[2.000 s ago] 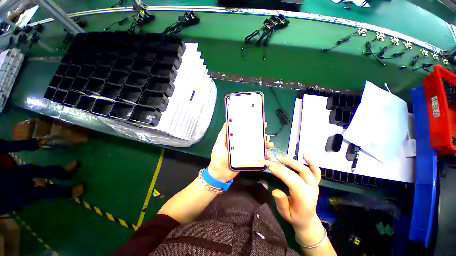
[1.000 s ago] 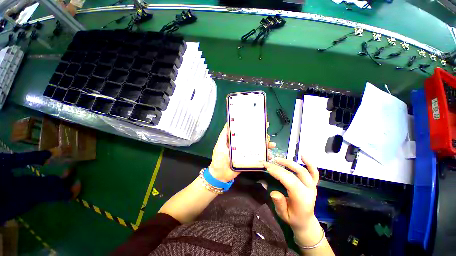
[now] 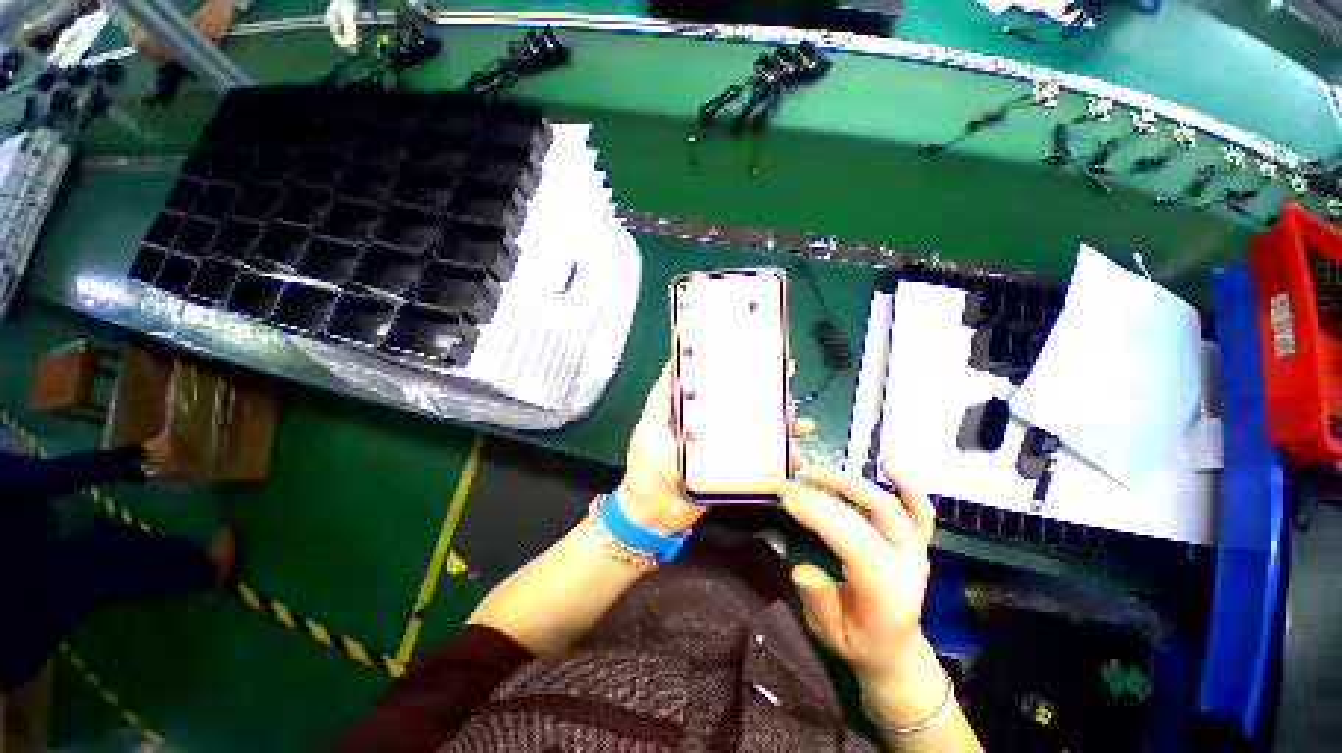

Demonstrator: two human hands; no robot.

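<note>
A smartphone (image 3: 732,386) with a lit, mostly white screen and a pinkish edge is held upright in the middle of the view. My left hand (image 3: 658,464) is bare, wears a blue wristband and a bracelet, and grips the phone from behind and its left side. My right hand (image 3: 868,559) is bare, with a thin bracelet at the wrist. Its fingers are spread at the phone's lower right corner, one fingertip at or very near the screen's bottom edge. It holds nothing that I can see.
Stacked black trays (image 3: 353,221) stand left. The right tray (image 3: 942,397) bears white sheets (image 3: 1122,368) and a black housing (image 3: 993,424). A corded unit (image 3: 833,343) lies between. Corded units (image 3: 780,74) lie along the line. A red bin (image 3: 1303,338) and blue bin (image 3: 1251,515) stand right. A person is lower left.
The corded units on the line have shifted slightly left. A gloved hand and another hand now show at the top left. The person at the lower left has moved. My hands have barely moved.
</note>
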